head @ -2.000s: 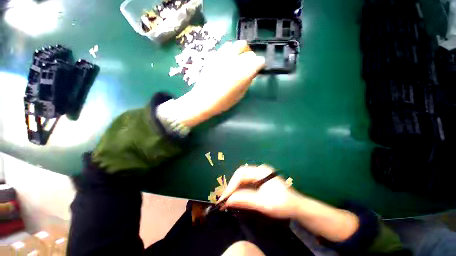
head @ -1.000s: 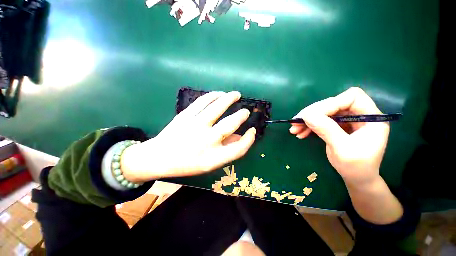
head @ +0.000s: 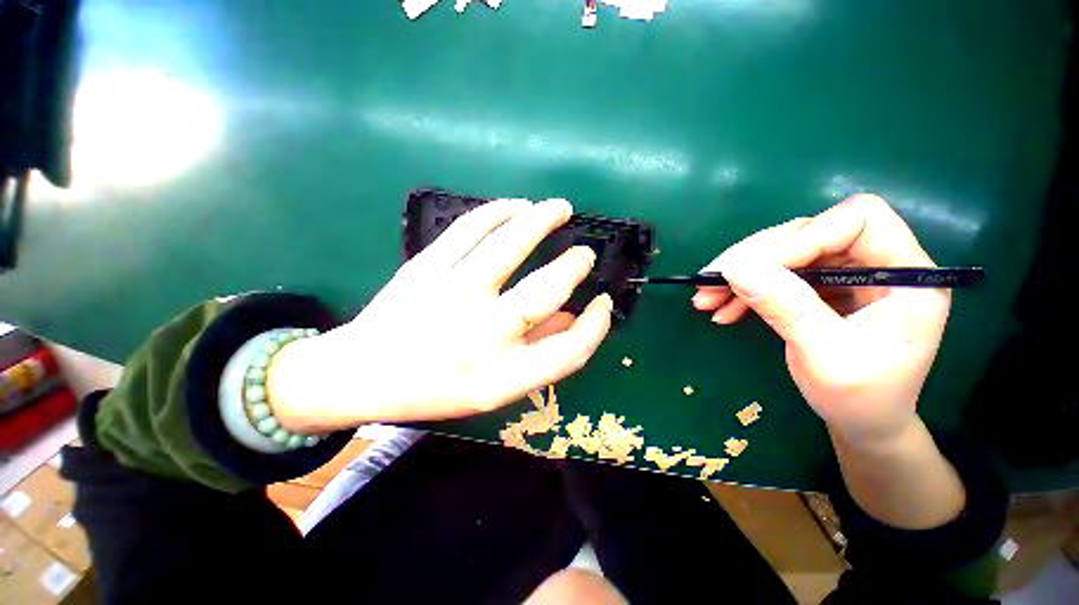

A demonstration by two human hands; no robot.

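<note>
A black plastic phone housing (head: 432, 215) lies flat on the green mat, partly covered by my left hand (head: 444, 325). My left hand is spread over it and holds it down, with fingertips on its face near the right half. My right hand (head: 858, 313) holds black tweezers (head: 882, 278) with pale lettering, almost level. Their tip touches or nearly touches the right end of the housing. What is at the tip is too small to tell.
Small tan paper scraps (head: 603, 437) lie along the near edge of the green mat (head: 296, 213). White pieces (head: 639, 7) show at the far edge. Black housings (head: 33, 106) stand at the far left. A dark mass (head: 1041, 343) is at the right edge. Cardboard boxes (head: 47, 514) are below left.
My left hand has left the far housings and now rests on a housing nearer me. My right hand has moved from the near edge to the housing's right side, tweezers still held.
</note>
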